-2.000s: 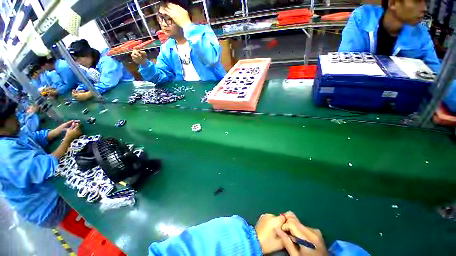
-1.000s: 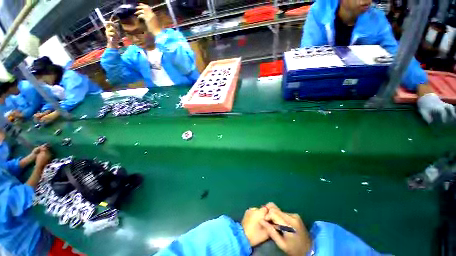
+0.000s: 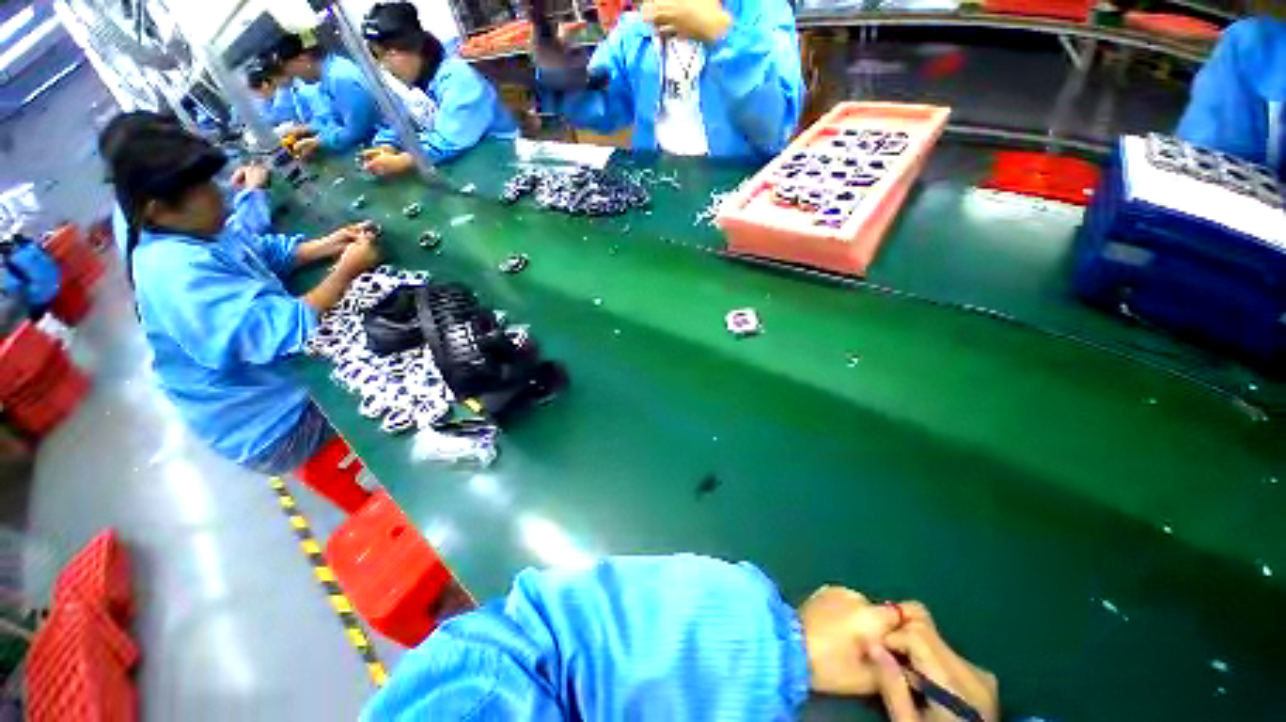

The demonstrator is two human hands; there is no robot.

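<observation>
My left hand (image 3: 843,643) is bare, with curled fingers, low in the view near the bottom edge. What it holds, if anything, is hidden. My right hand (image 3: 948,660) presses against it and grips a slim dark tool (image 3: 942,694) like a pen or tweezers. A small red spot shows where the hands meet. Any workpiece between them is covered by the fingers. A small black cluster (image 3: 707,485) lies on the green belt (image 3: 846,480), up and left of my hands.
A black fan (image 3: 458,339) sits on a pile of white-and-black housings (image 3: 370,346) at left. One unit (image 3: 743,323) lies mid-belt. A salmon foam tray (image 3: 839,184) and blue case (image 3: 1178,261) stand on the far side. Workers in blue smocks sit around; red stools (image 3: 388,564) are at left.
The view has turned left, so the floor and stools show and everything sits farther right. My hands stay together, the right still gripping the dark tool. The white-gloved hand at right is out of view.
</observation>
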